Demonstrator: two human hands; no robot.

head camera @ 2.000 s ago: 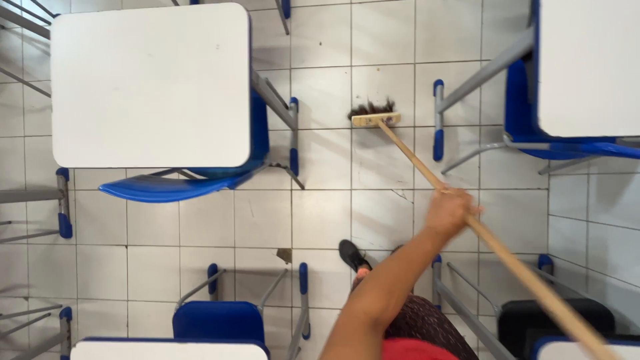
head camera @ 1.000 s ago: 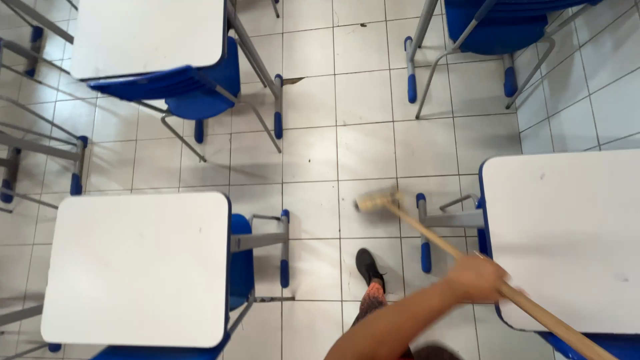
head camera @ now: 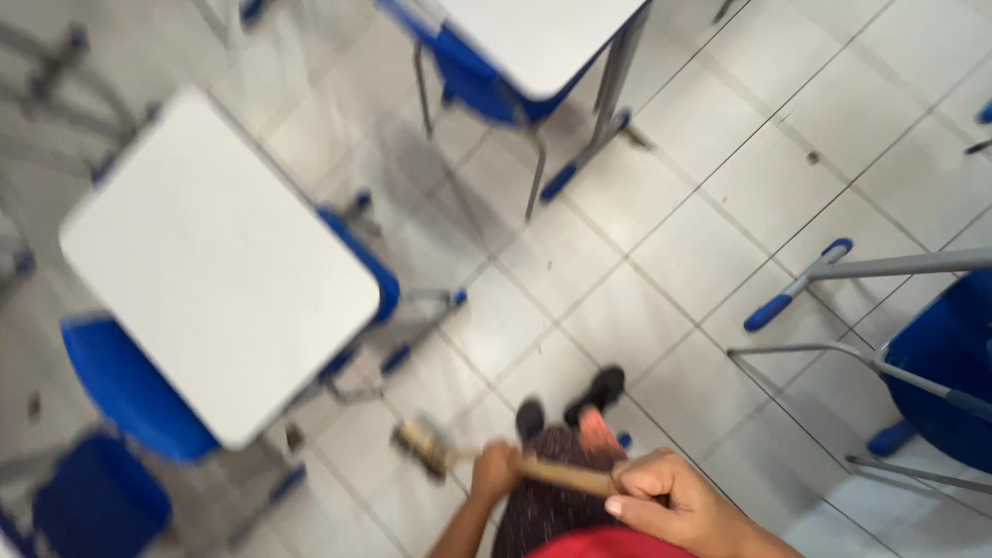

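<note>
A push broom with a wooden handle (head camera: 570, 475) crosses in front of my legs, and both hands are closed around it. My left hand (head camera: 496, 469) grips the handle near the broom head (head camera: 421, 449), which is blurred, at the lower middle left of the view. My right hand (head camera: 659, 492) holds the handle's other visible part, thumb along its near side. Bristles face down and left, close to the tiled floor (head camera: 573, 294); whether they touch it I cannot tell.
A white-topped desk (head camera: 225, 271) with a blue chair (head camera: 139, 387) stands at left, another desk (head camera: 542, 39) at top centre. A blue chair (head camera: 949, 364) with grey metal legs is at right. Small debris (head camera: 813, 157) lies on the floor. My black shoes (head camera: 608, 385) are below centre.
My left hand has come into view on the broom handle. The broom head has moved to the left of my feet. The view has turned strongly.
</note>
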